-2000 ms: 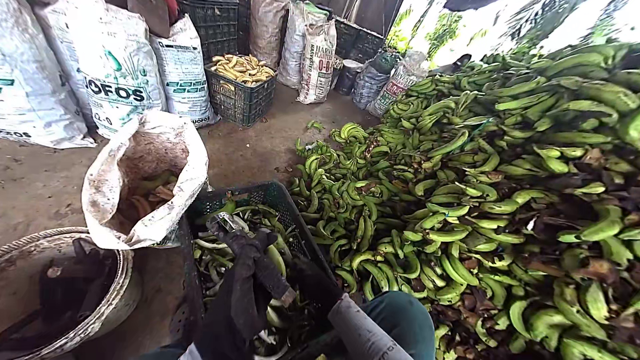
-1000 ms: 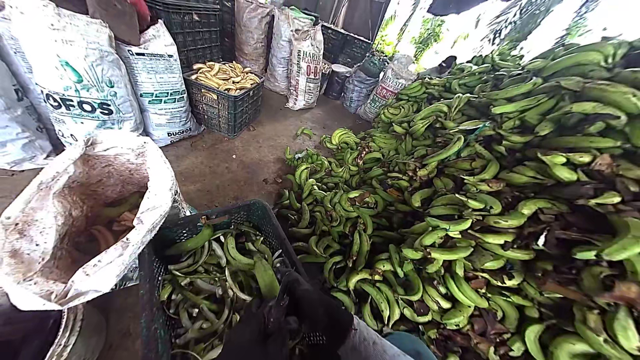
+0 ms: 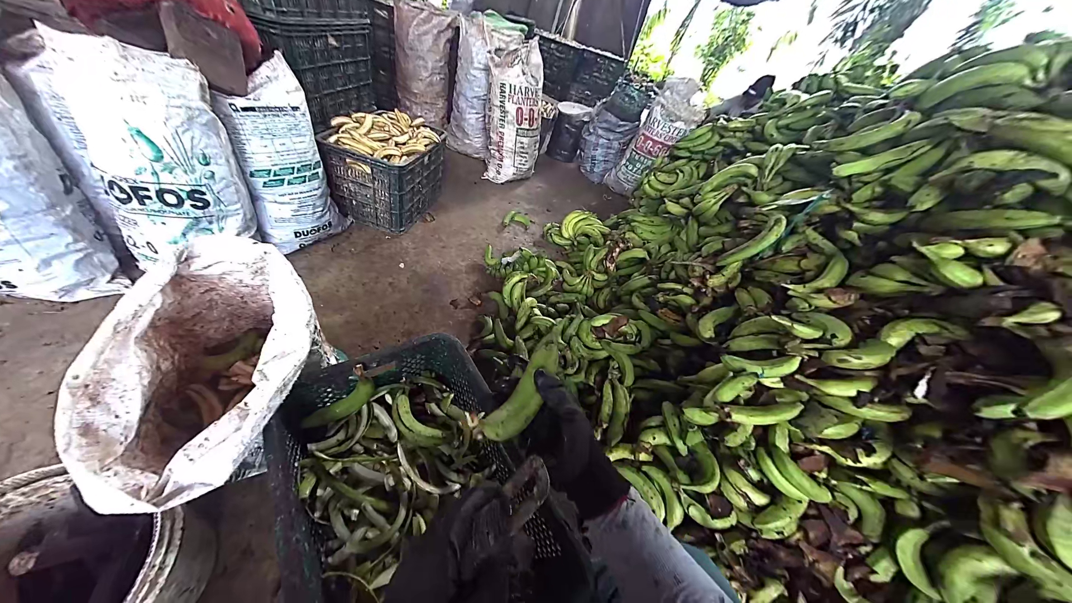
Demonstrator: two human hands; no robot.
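My right hand [image 3: 578, 444], in a dark glove, holds a green plantain [image 3: 521, 406] over the right rim of a dark green plastic crate [image 3: 456, 360]. Its stem end points left over the crate. My left hand [image 3: 469, 536], also in a dark glove, is lower and to the left, above the crate's near part. Its fingers look curled, but shadow and blur hide whether it holds anything. Green and pale plantain peels [image 3: 368, 477] fill much of the crate, and a whole green plantain [image 3: 342, 404] lies at its far left corner.
A large heap of green plantains [image 3: 779, 368] rises on the right. An open white sack [image 3: 92, 419] with peels inside stands left of the crate, above a round tub [image 3: 172, 544]. Farther back are a crate of peeled plantains [image 3: 385, 180] and several filled sacks [image 3: 159, 159].
My hands were close together over the crate. Now my right hand is farther forward and to the right, apart from my left, with a green plantain in its grasp.
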